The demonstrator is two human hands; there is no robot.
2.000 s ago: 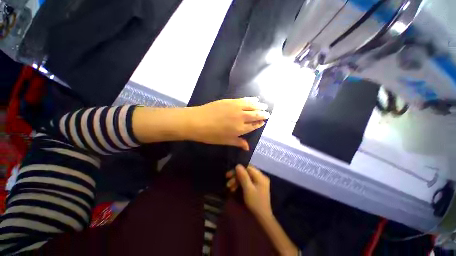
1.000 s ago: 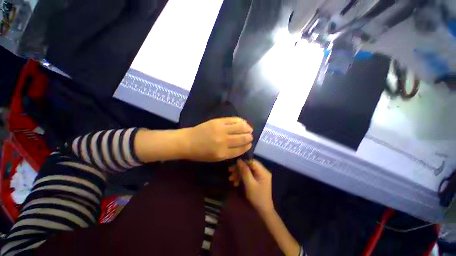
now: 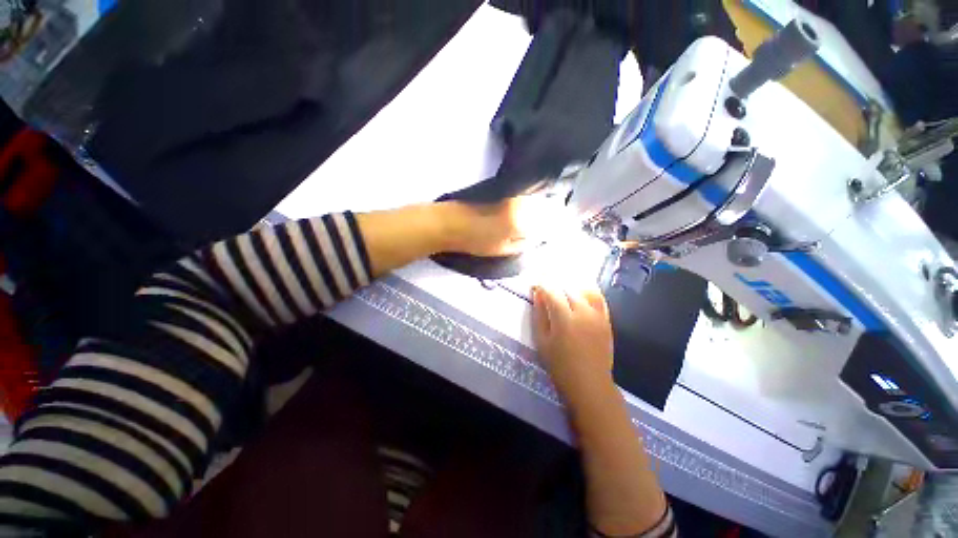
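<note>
A black cut piece (image 3: 557, 100) lies on the white table from behind the needle area toward my left hand; a rounded dark edge shows below my wrist. My left hand (image 3: 492, 228) lies on this piece beside the needle, its fingertips lost in the lamp's glare. My right hand (image 3: 573, 321) is on the machine bed just in front of the presser foot (image 3: 604, 228); its fingertips are in glare, so its hold cannot be told. The white sewing machine head (image 3: 672, 137) with blue stripes stands over both hands. A small black piece (image 3: 657, 331) lies right of my right hand.
A broad black stack (image 3: 242, 95) lies at the left. Scissors (image 3: 727, 305) lie partly behind the small piece. Dark snips (image 3: 837, 485) are at the bed's right end. A printed ruler (image 3: 452, 342) runs along the front edge. A red crate (image 3: 26, 168) is at far left.
Both hands have moved from the table's front edge up to the needle. The long black piece no longer hangs over the front edge. The view has shifted, showing more of the machine.
</note>
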